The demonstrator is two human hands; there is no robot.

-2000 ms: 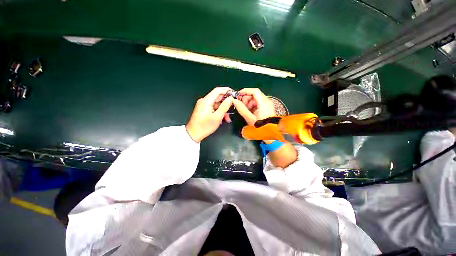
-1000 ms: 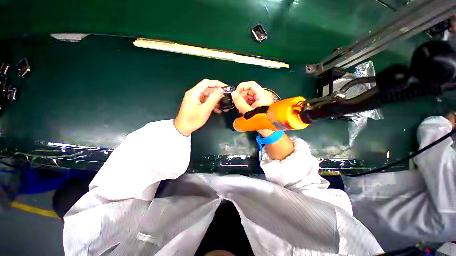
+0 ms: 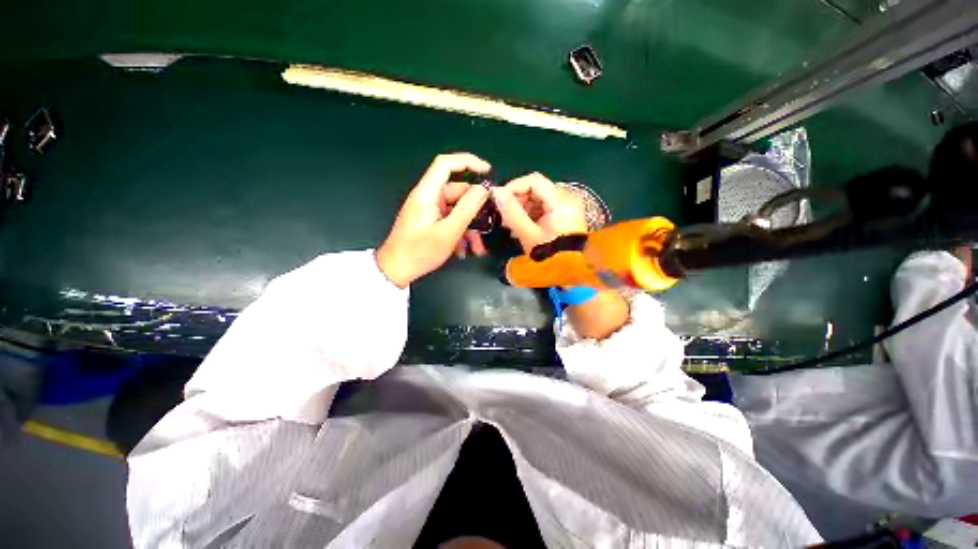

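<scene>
My left hand (image 3: 427, 223) holds a small dark unit (image 3: 485, 212) between thumb and fingers, above the green bench. My right hand (image 3: 541, 210) has its fingertips at the unit's right edge; whether they pinch a tiny screw cannot be seen. The orange electric screwdriver (image 3: 601, 255) lies across my right palm and wrist, its black support arm (image 3: 772, 245) running off to the right. A round dish of glittering small pieces (image 3: 589, 199) sits behind my right hand, partly hidden.
A long pale strip (image 3: 450, 101) lies ahead of my hands. One unit (image 3: 586, 64) stands beyond it; several more (image 3: 42, 130) are at far left. At right are a metal frame (image 3: 794, 90), a grey mesh-like disc in clear plastic (image 3: 757, 195) and a person's white sleeve (image 3: 929, 311).
My hands have come slightly apart, and the dark unit shows more between them than two seconds ago. The units and strip on the bench have shifted in view. The screwdriver remains at my right hand.
</scene>
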